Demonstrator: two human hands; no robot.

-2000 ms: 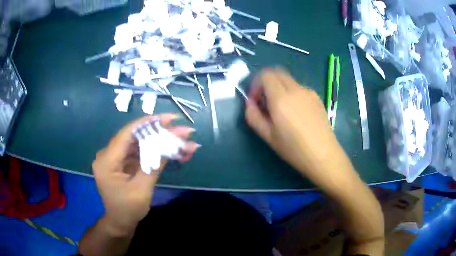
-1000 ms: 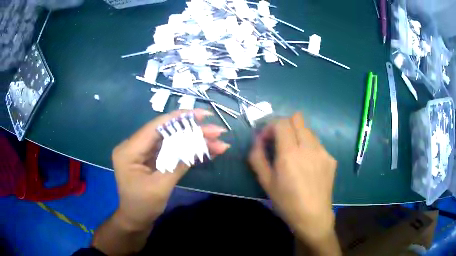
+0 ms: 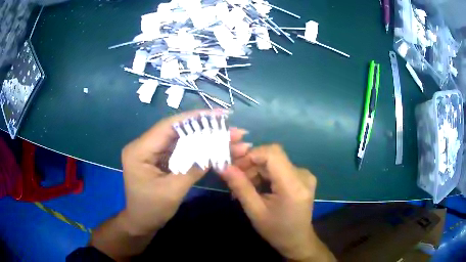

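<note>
My left hand (image 3: 153, 164) holds a bunch of flagged rods (image 3: 202, 148) above the mat's front edge. Their dark ends stand in a row at the top and the white flags overlap below. My right hand (image 3: 273, 197) is beside it, its thumb and fingertips at the lower right flag of the bunch; whether it grips that flag is hard to tell. The rods' far ends are hidden by my hands. The pile of flagged rods (image 3: 191, 43) lies tangled on the mat behind my hands.
The green cutter (image 3: 370, 105) and steel ruler (image 3: 397, 110) lie at the right. A clear plastic box (image 3: 440, 146) with white pieces stands at the right edge, another clear box (image 3: 23, 84) at the left. A purple pen (image 3: 386, 14) is at upper right. A cardboard box (image 3: 378, 227) is below.
My right hand has moved from the front of the pile to the bunch. The flagged rod near its fingers has left the mat. The bunch in my left hand looks wider.
</note>
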